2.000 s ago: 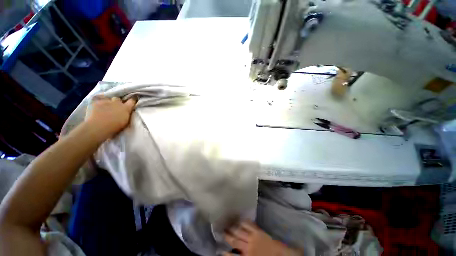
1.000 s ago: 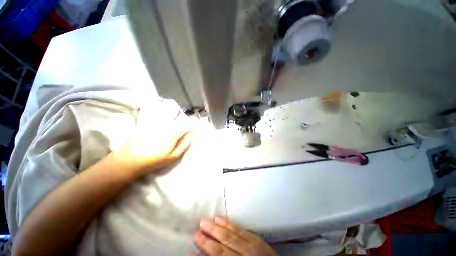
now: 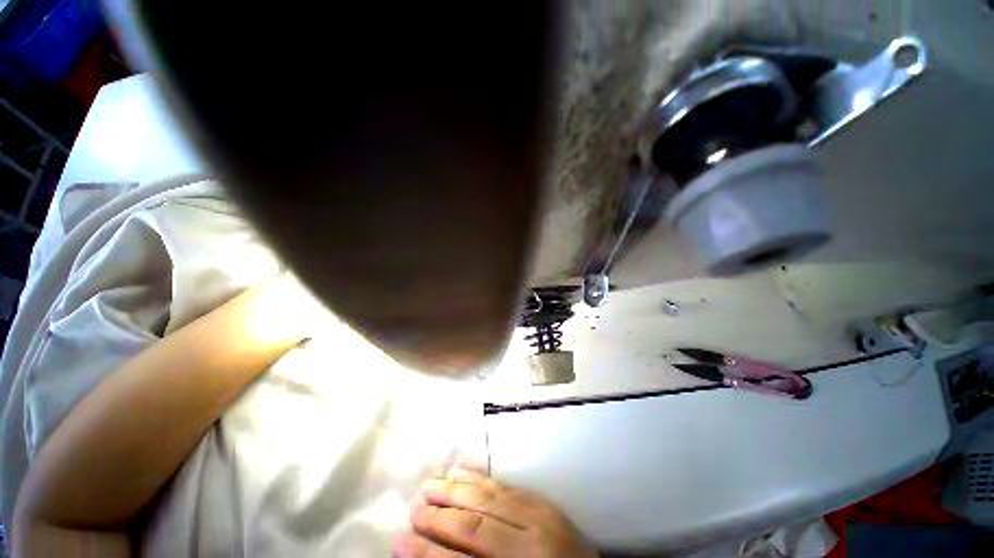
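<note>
Pale beige cloth lies in soft folds over the left part of the machine table and washes out white under the lamp. My left forearm crosses it; my left hand shows only at the wrist, its fingers hidden behind the machine head and in glare. My right hand lies at the cloth's right edge near the table's front, fingers together and bent; whether it grips is unclear. The needle area is partly hidden by the dark, close machine head.
Thread snips with pink handles lie right of the needle on the white machine bed. A pale tension knob and a metal lever stand out close above. A red basket is below at right.
The view has moved closer to the machine head, which now covers my left hand's fingers. Since the oldest frame, the cloth and both hands have come close to the needle area.
</note>
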